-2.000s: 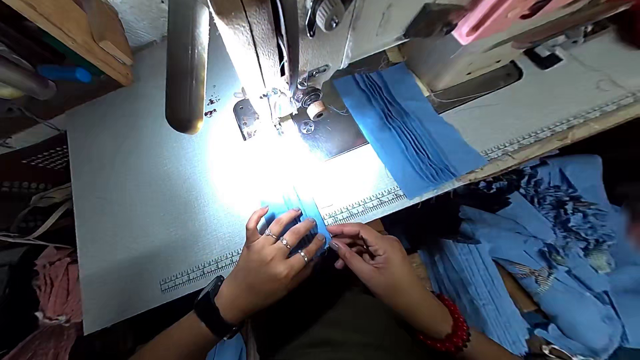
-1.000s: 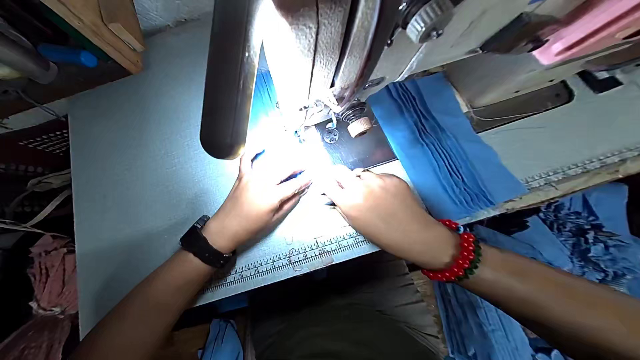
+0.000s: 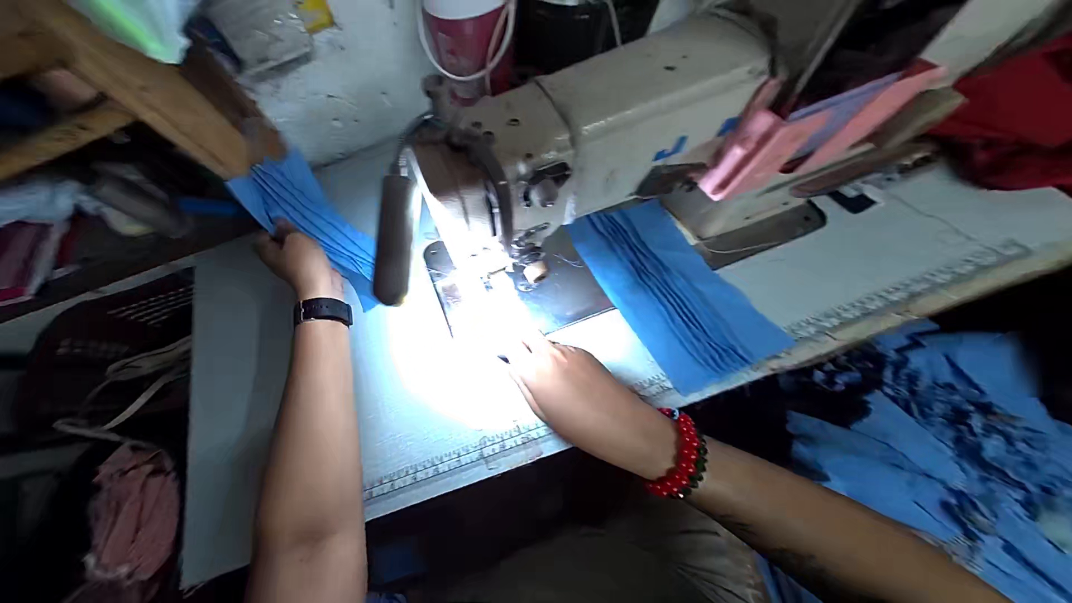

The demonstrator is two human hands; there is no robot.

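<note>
My left hand [image 3: 297,260], with a black watch at the wrist, holds a pleated blue fabric panel [image 3: 314,222] at the table's back left. The panel runs from the wooden shelf toward the sewing machine's lamp [image 3: 394,239]. My right hand [image 3: 561,377], wearing red beads, lies just in front of the needle area of the industrial sewing machine [image 3: 502,167]. Its fingertips are lost in the lamp's glare, so whether they grip anything is hidden. A second pleated blue panel [image 3: 678,293] lies right of the needle, reaching the table's front edge.
A measuring tape [image 3: 452,461] runs along the front edge of the sewing table [image 3: 251,435]. A wooden shelf [image 3: 159,92] stands at the back left. Blue patterned fabric [image 3: 938,452] is heaped below the table at right. A pink holder [image 3: 804,134] is fixed to the machine.
My left hand has moved from beside the needle to the back left, with a pleated panel. My right hand remains near the needle. The view has swung to show more of the wall and machine.
</note>
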